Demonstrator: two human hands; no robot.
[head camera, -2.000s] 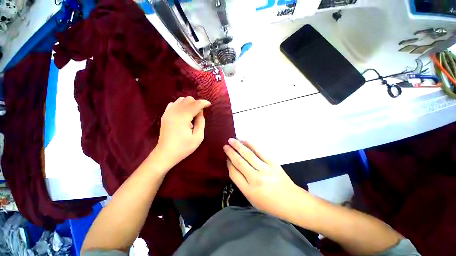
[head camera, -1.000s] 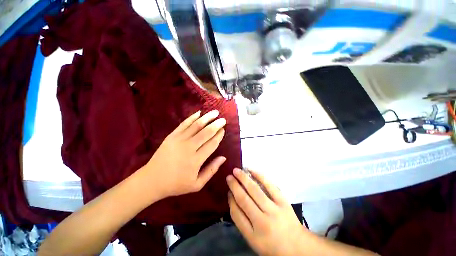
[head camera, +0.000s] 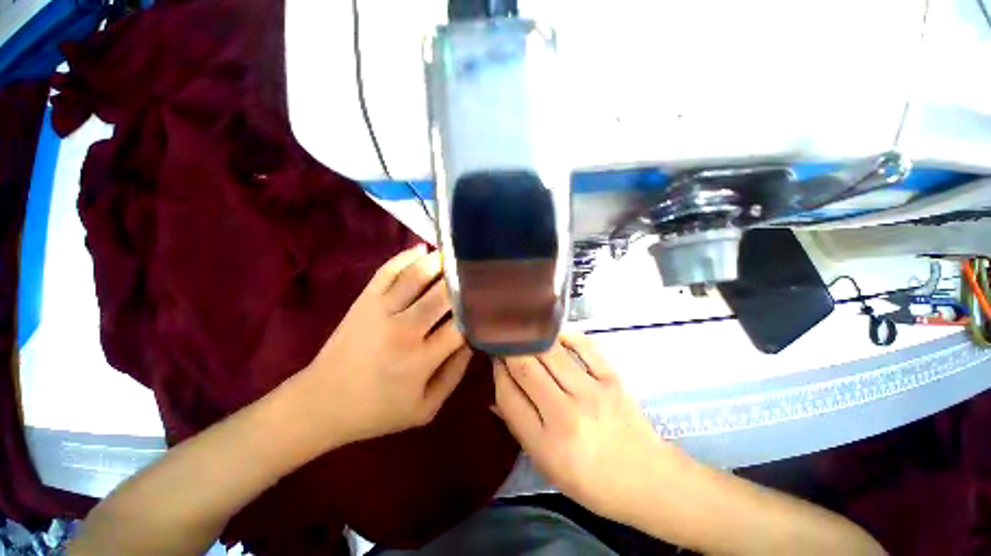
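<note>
A dark red garment piece (head camera: 234, 239) lies heaped on the white table, left of and below the machine head, and hangs over the front edge. My left hand (head camera: 397, 348) lies on it, fingers bent, fingertips beside the shiny metal face part (head camera: 505, 196) of the sewing machine (head camera: 695, 87). My right hand (head camera: 576, 402) is at the cloth's right edge, its fingertips partly behind that metal part. The needle and presser foot are hidden, so I cannot tell whether either hand grips the cloth.
A black phone (head camera: 777, 291) lies right of the tension knob (head camera: 695, 255). Small snips (head camera: 880, 326) and a green and orange coil (head camera: 978, 288) lie farther right. A printed ruler (head camera: 804, 396) runs along the front edge. Red strips (head camera: 13, 326) hang at the far left.
The view has moved closer over the machine head, which now covers the sewing spot. Both hands' fingertips are now close beside the metal face part.
</note>
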